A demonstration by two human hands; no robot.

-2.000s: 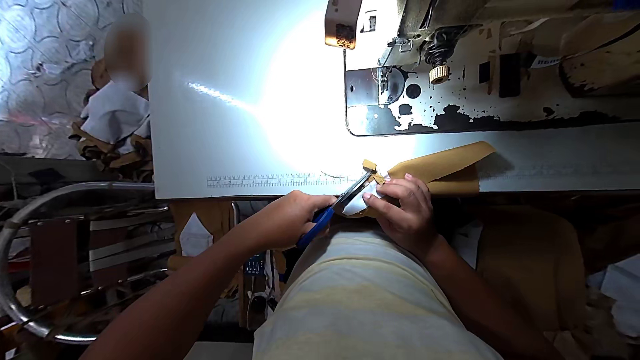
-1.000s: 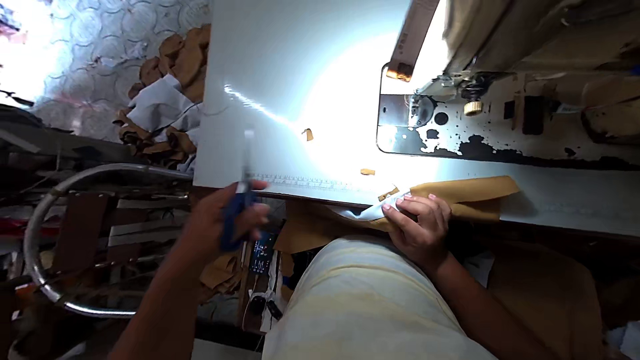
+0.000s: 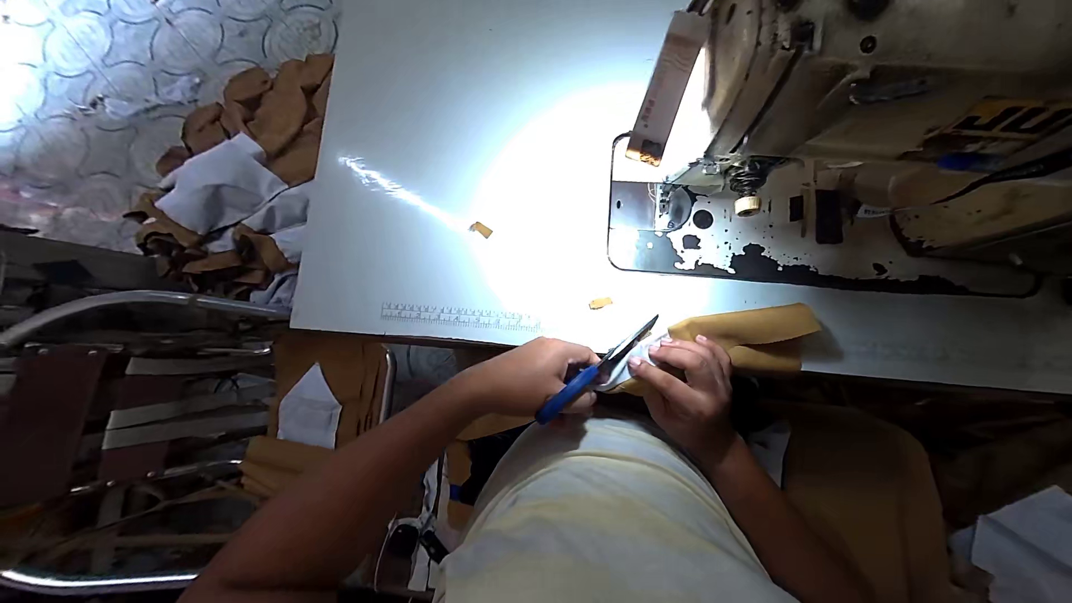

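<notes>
Blue-handled scissors (image 3: 569,394) are in my left hand (image 3: 548,377), their blades pointing up and right over white fabric at the table's front edge. My right hand (image 3: 691,385) pinches the white fabric (image 3: 624,368) together with tan fabric (image 3: 754,327), which lies folded on the table to the right. Whether the blades have fabric between them cannot be told. One small tan scrap (image 3: 600,303) lies just above the scissor tips, and another tan scrap (image 3: 481,229) lies farther up and left.
An industrial sewing machine (image 3: 837,100) stands at the upper right of the white table (image 3: 402,243). A clear ruler (image 3: 461,316) lies near the front edge. Tan and white cloth (image 3: 226,184) is heaped at the left. A metal-framed chair (image 3: 151,297) stands at the lower left.
My left hand swung left with the scissors, then came back to the fabric beside my right hand. Two small tan scraps now lie apart on the table. My right hand has kept hold of the fabric.
</notes>
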